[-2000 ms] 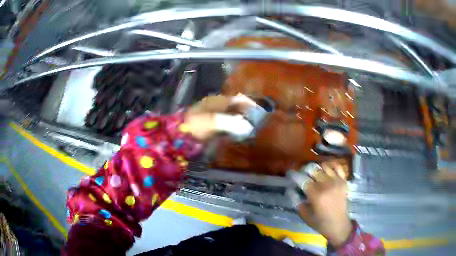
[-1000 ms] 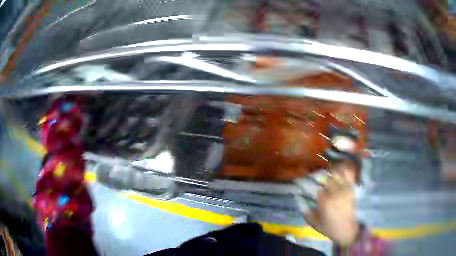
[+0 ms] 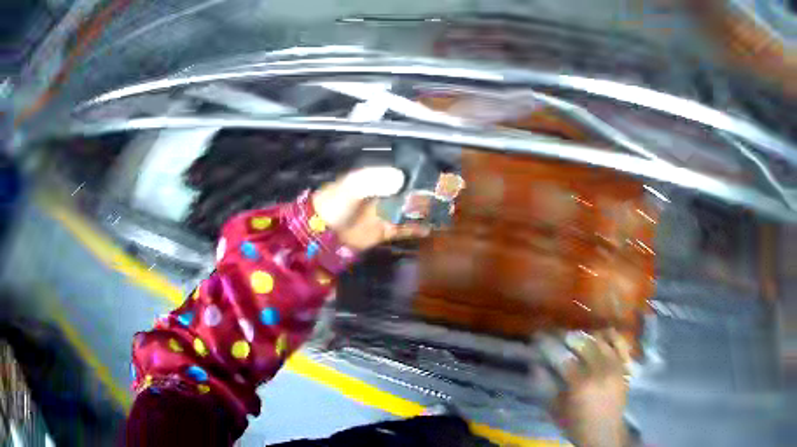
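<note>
The orange-brown fixture (image 3: 524, 253) lies on the wire rack shelf in front of me, blurred, with no dark part clearly visible on it. My left hand (image 3: 363, 205), with white coverings on its fingertips, is at the fixture's left edge. It holds a small dark part (image 3: 419, 205) with paler faces, between thumb and fingers. My right hand (image 3: 594, 380) is at the fixture's near right corner, blurred. Whether its fingers grip the fixture's edge cannot be told.
Chrome rack rods (image 3: 393, 131) curve across above the work. A mass of dark parts (image 3: 240, 179) lies at the left beside a pale white sheet or surface (image 3: 170, 170). Grey floor with a yellow line (image 3: 349, 384) shows below the shelf.
My left hand has come back from the far left to the fixture with a dark part in it. The dark pale-centred part seen near the fixture's right side no longer shows there.
</note>
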